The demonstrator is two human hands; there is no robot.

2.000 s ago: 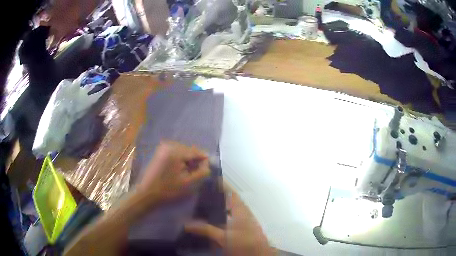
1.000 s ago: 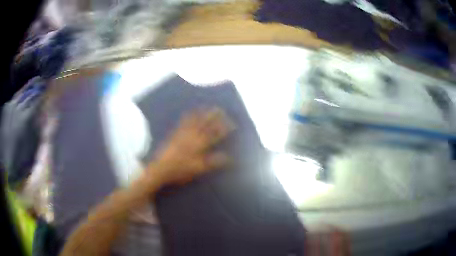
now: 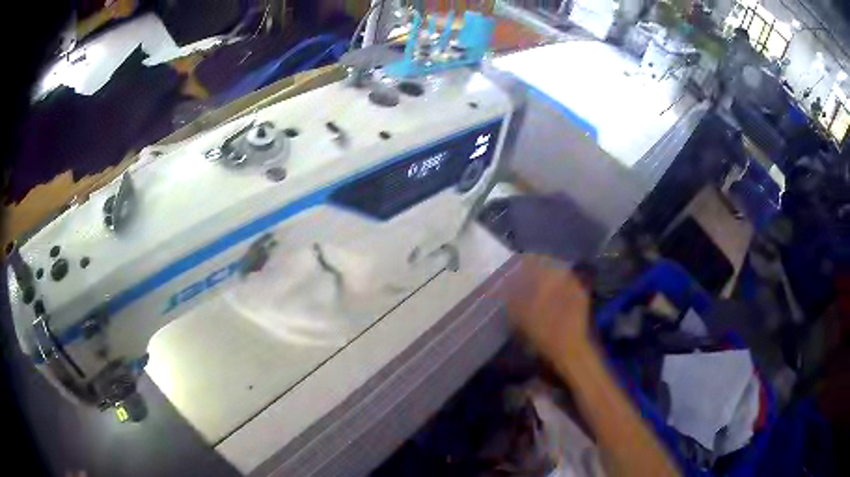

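The white JACK sewing machine (image 3: 308, 200) with a blue stripe spans the view from lower left to upper centre. My right hand (image 3: 550, 303) is blurred, at the right end of the table's front edge. A grey cloth piece (image 3: 555, 224) lies just beyond its fingers, by the base of the machine. The fingers look close to the cloth, but whether they grip it is too blurred to tell. Dark grey cloth (image 3: 121, 438) lies at the lower left, under the needle end. My left hand is out of the picture.
The table's front edge (image 3: 391, 373) runs diagonally. A blue container (image 3: 652, 279) with white and dark pieces is at the right. Dark cloth (image 3: 102, 121) lies behind the machine. Another white sewing table (image 3: 596, 84) is at the top, with workshop clutter beyond.
The view has swung right, from the grey panels to the machine and its right side. My left hand has left the picture. My right hand now shows at the table's right end.
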